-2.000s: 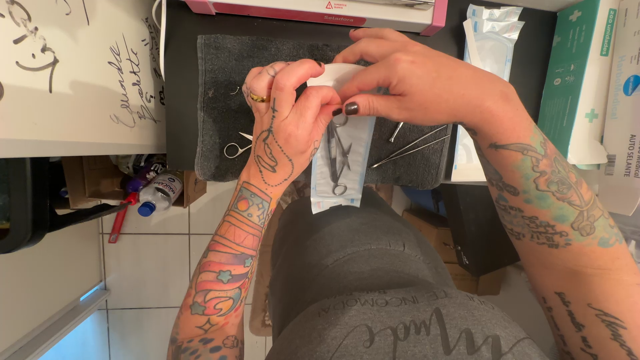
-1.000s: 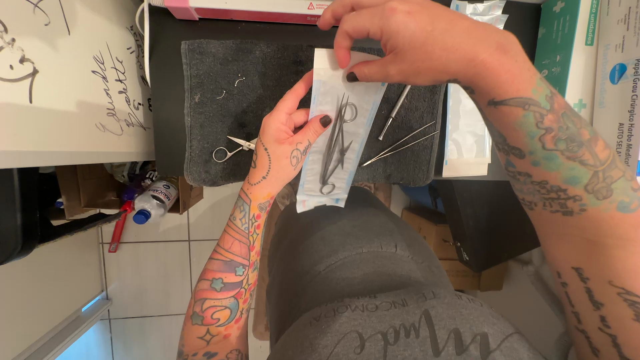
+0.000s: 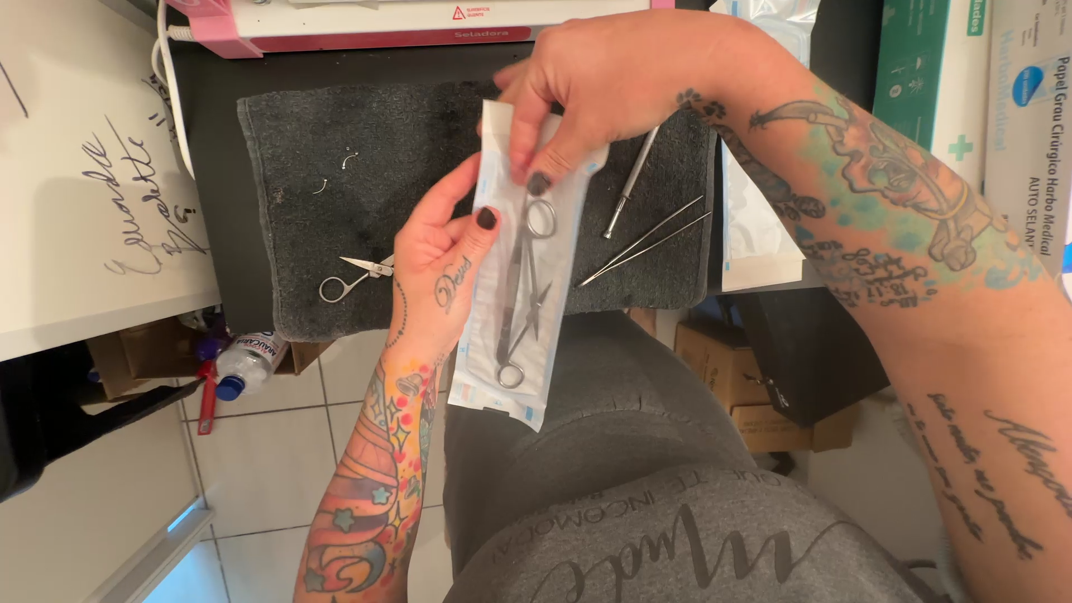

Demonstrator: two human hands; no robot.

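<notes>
A clear-fronted sterilization pouch (image 3: 553, 335) hangs nearly upright between my hands, with small scissors (image 3: 529, 293) and a slim metal instrument inside. My left hand (image 3: 444, 251) holds its left edge, thumb in front. At the top, my right hand (image 3: 578, 100) pinches the pouch near its opening, thumb in front of the scissors' upper ring. Open scissors (image 3: 356, 276) lie on the dark towel (image 3: 310, 234) beside my left hand, partly hidden by it. Right of the pouch, on the towel, rest metal tweezers (image 3: 645, 243) and a thin metal rod tool (image 3: 632, 180). Small curved jewelry pieces (image 3: 349, 160) lie at the left.
A pink and white sealing machine (image 3: 377, 33) stands at the back. More pouches (image 3: 758, 243) lie right of the towel, near green-and-white (image 3: 930, 84) and white (image 3: 1030, 126) boxes. Below the desk are a plastic bottle (image 3: 249, 360) and cardboard boxes (image 3: 720, 368).
My left hand has moved from the pouch's top to its left side. My right hand was raised off the pouch's top one second ago and now grips it there.
</notes>
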